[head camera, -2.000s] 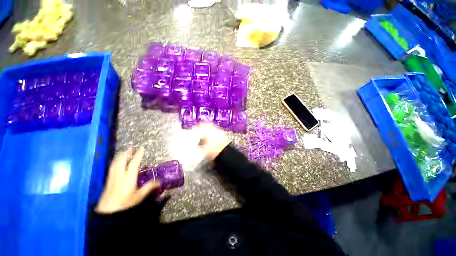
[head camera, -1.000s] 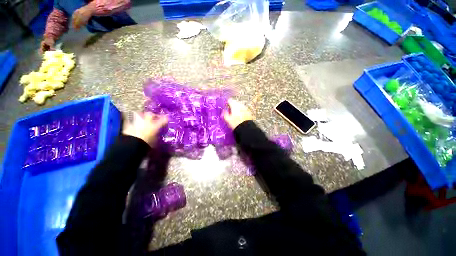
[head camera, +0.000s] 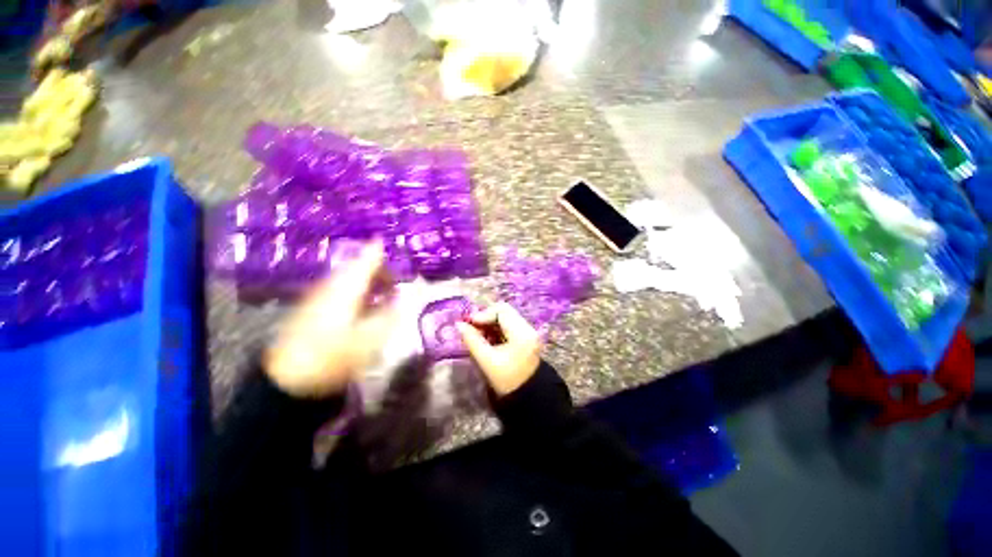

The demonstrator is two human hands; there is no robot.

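Note:
A clear purple squarish part lies in front of me at my right fingertips. My right hand is closed around a small dark reddish-brown tool, mostly hidden by the fingers. My left hand is blurred, left of that part and just below the purple block; I cannot tell whether it holds anything. A large block of purple parts lies beyond both hands. Thin purple trimmings lie right of the block. More purple is partly visible by my left sleeve.
A blue crate with purple rows stands at left. A phone and white scraps lie at right. A bag with yellow parts is at the far side, yellow parts far left. A blue crate with green parts sits over a red stool.
Both hands have left the sides of the purple block and come nearer to me. The right hand is now at a single part. The view has shifted, and the left-side person is barely visible.

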